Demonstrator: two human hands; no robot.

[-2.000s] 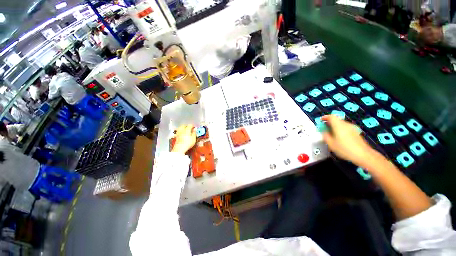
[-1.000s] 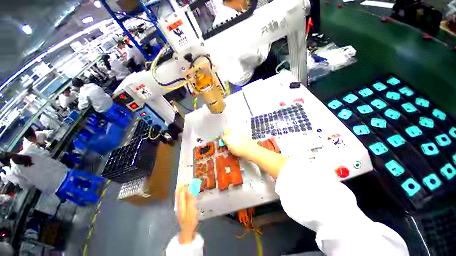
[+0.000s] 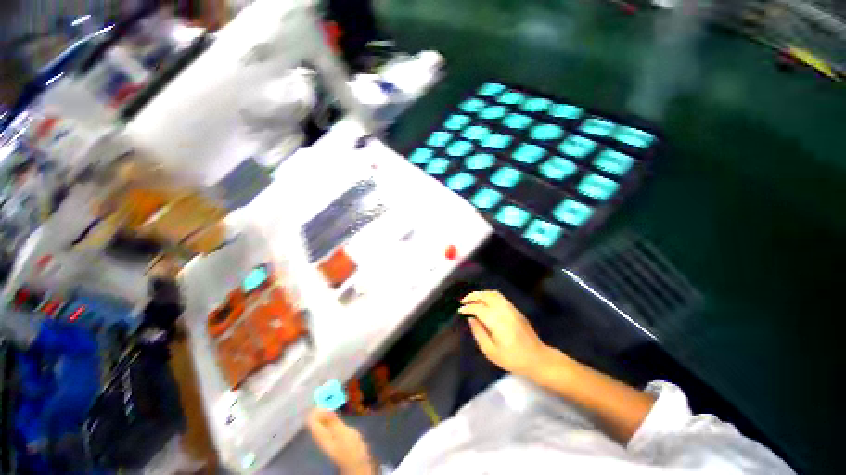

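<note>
My left hand (image 3: 341, 443) is low in the centre, its fingertips holding a teal housing (image 3: 329, 395) just off the white machine table's front edge. My right hand (image 3: 501, 332) is above my lap, fingers spread and slightly curled, with nothing visible in it. Another teal housing (image 3: 255, 278) sits at the back of the orange-red fixture group (image 3: 257, 334) on the white table (image 3: 399, 204). A small single orange-red block (image 3: 337, 267) stands to its right, near the dark dotted sheet (image 3: 341, 220). The picture is blurred.
A black tray (image 3: 533, 190) of teal housings lies on the green bench at the right, with an empty-looking black tray (image 3: 640, 278) nearer. A red button (image 3: 451, 251) is at the table's right edge. The blurred brass-coloured head (image 3: 172, 215) is at left. Clear bags (image 3: 399, 83) lie behind.
The view has swung right. My right hand has left the fixtures and moved over my lap. My left hand has drawn back from the fixtures with the teal housing. A teal housing now shows at the rear fixture.
</note>
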